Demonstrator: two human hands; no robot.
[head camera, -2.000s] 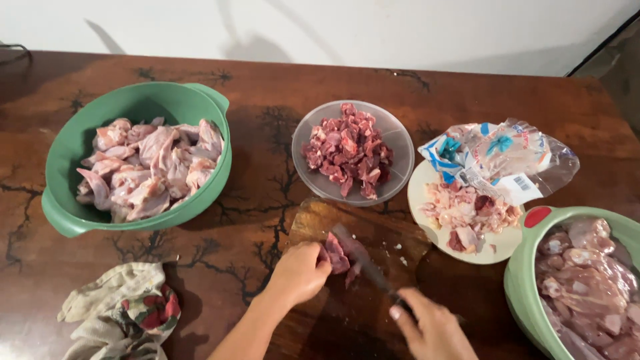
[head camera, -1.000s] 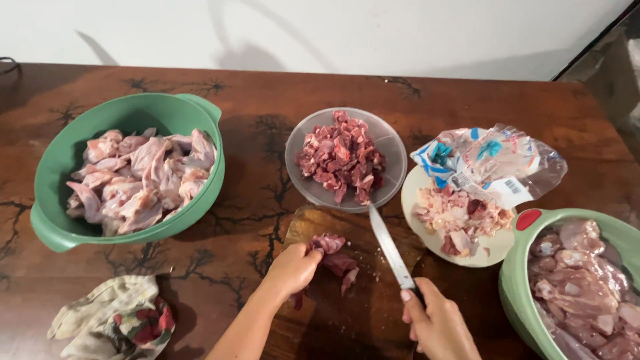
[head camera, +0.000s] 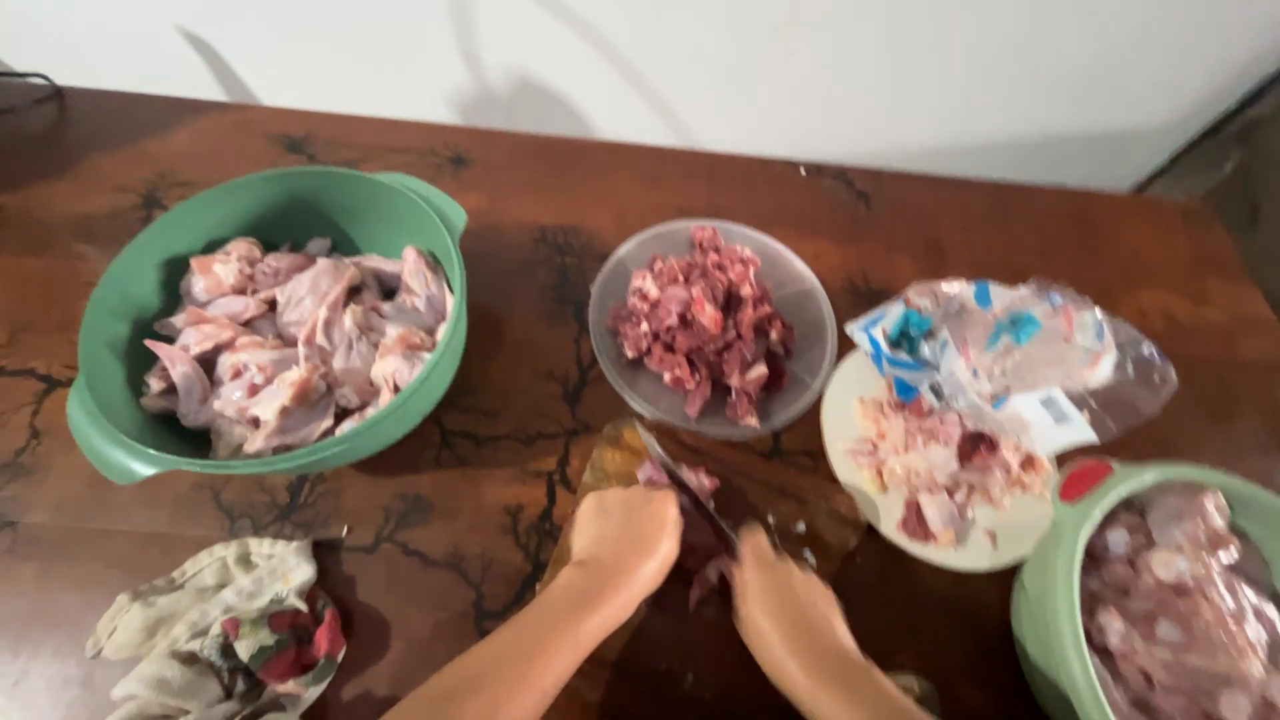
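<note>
On a wooden cutting board (head camera: 610, 465), my left hand (head camera: 625, 535) presses with curled fingers on a piece of raw red meat (head camera: 705, 485). My right hand (head camera: 790, 600) grips a knife (head camera: 690, 490), whose blade lies across the meat beside my left fingers and points up and left. Smaller bits of meat lie between my hands, partly hidden by them. Just beyond the board is a clear round plate (head camera: 810, 350) heaped with cut red meat (head camera: 710, 320).
A green bowl (head camera: 100, 370) of raw poultry pieces stands left, above a crumpled cloth (head camera: 210, 620). To the right are a pale plate (head camera: 860, 490) of trimmings, a printed plastic bag (head camera: 1050, 340) overlapping it, and a light green bowl (head camera: 1040, 600) of raw meat.
The knife has swung from beside the clear plate back across the meat. My right hand has come closer to my left hand, which stays at the meat.
</note>
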